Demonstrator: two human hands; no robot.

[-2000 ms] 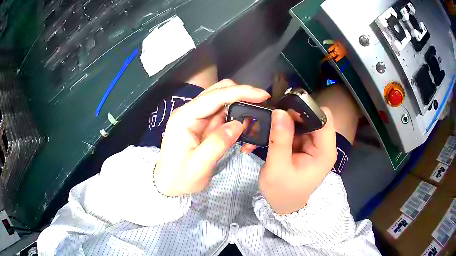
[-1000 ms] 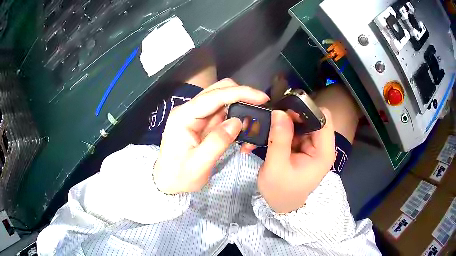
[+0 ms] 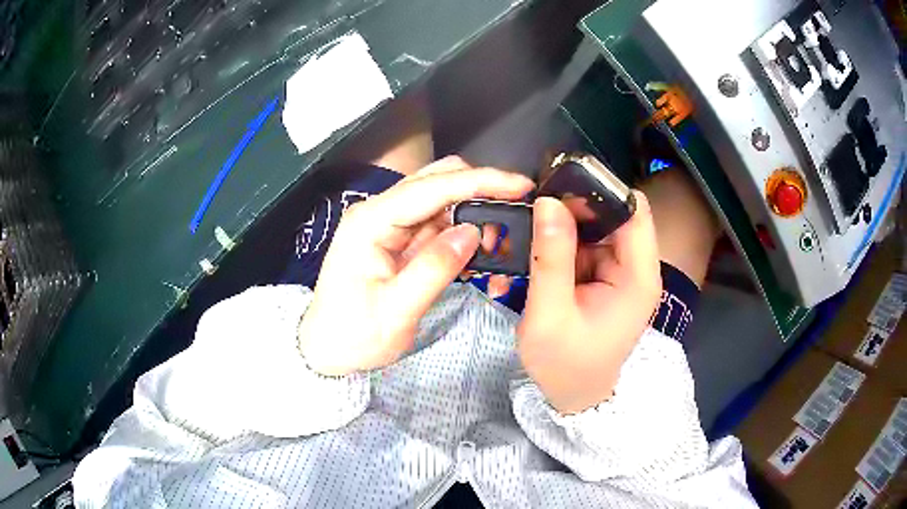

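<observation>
My left hand (image 3: pixel 383 268) grips a thin black rounded watch cover (image 3: pixel 502 244) between thumb and fingers, over my lap. My right hand (image 3: pixel 587 298) holds a thicker black watch case with a shiny metal rim (image 3: pixel 589 199), and its thumb also touches the right edge of the cover. The cover and case are side by side, with the case a little higher and tilted. My fingers hide parts of both. A blue plastic stick (image 3: pixel 234 166) and a white wipe (image 3: pixel 336 91) lie on the green mat.
A grey-white press (image 3: pixel 761 189) stands at the right, with a red emergency stop (image 3: pixel 787 197), silver buttons and black and white fixture blocks (image 3: pixel 796 60). A clear blister tray (image 3: pixel 179 50) is at the upper left. Stacked trays (image 3: pixel 40 258) are at the far left. Labelled brown cartons (image 3: pixel 845 348) are at the lower right.
The watch case in my right hand has moved slightly up and left and turned a little. The cover has tilted slightly between my fingers. The stick and wipe have not moved on the mat.
</observation>
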